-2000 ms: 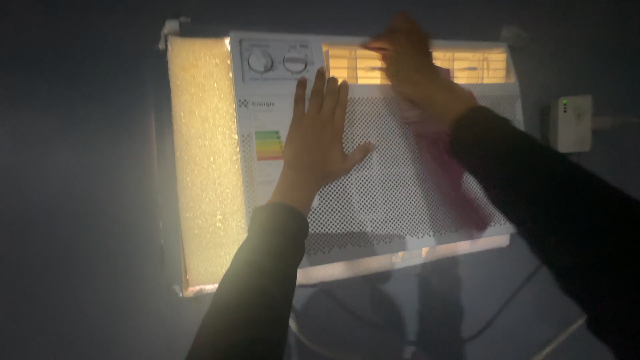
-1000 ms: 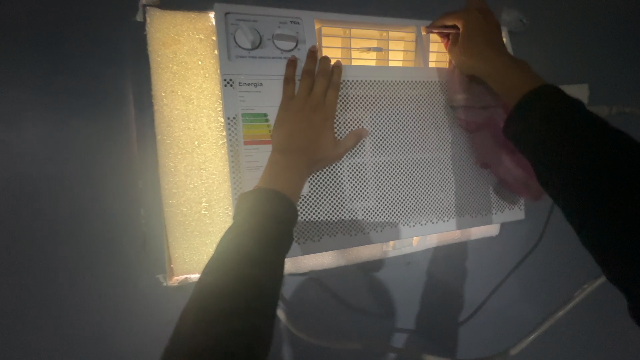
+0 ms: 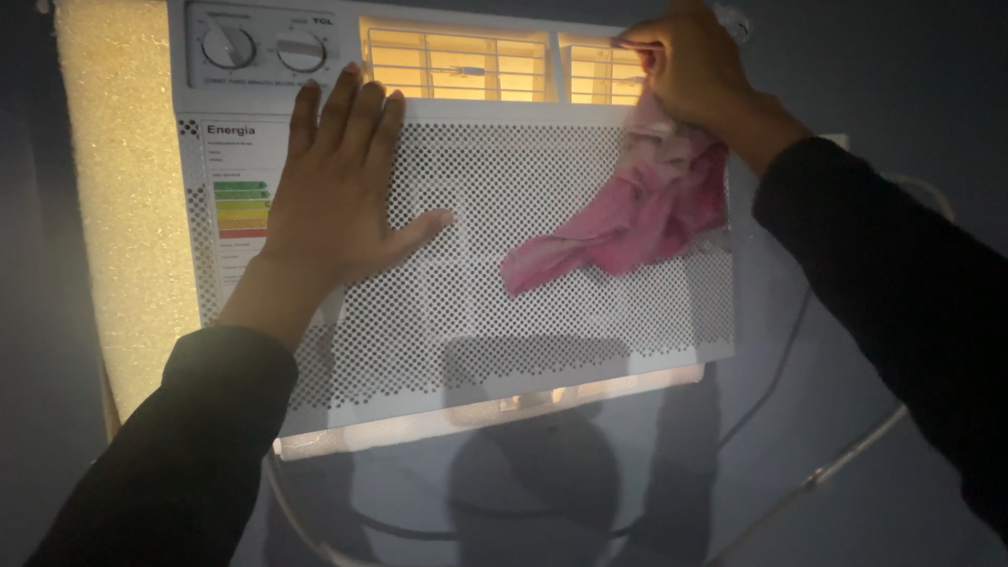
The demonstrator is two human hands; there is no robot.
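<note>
A white TCL window air conditioner [image 3: 520,315] with a perforated front panel is set in the wall. My left hand [image 3: 339,189] lies flat on the panel's left part, fingers spread, just below the two control knobs [image 3: 301,50]. At the right end of the lit air outlet louvers [image 3: 461,67], my right hand [image 3: 693,67] pinches a pink and whitish cloth [image 3: 646,205], which hangs down over the perforated panel. The right fingertips are at the outlet's upper right edge. A coloured energy label [image 3: 240,206] is partly covered by my left hand.
Yellowish foam [image 3: 126,197] fills the gap left of the unit. A bright strip [image 3: 504,409] shows under its lower edge. Cables [image 3: 819,476] run along the wall below and at the right. Shadows fall on the panel and wall.
My right hand has moved right along the air outlet with the cloth, from its middle to its right end. My left hand stays on the panel. The view has come closer.
</note>
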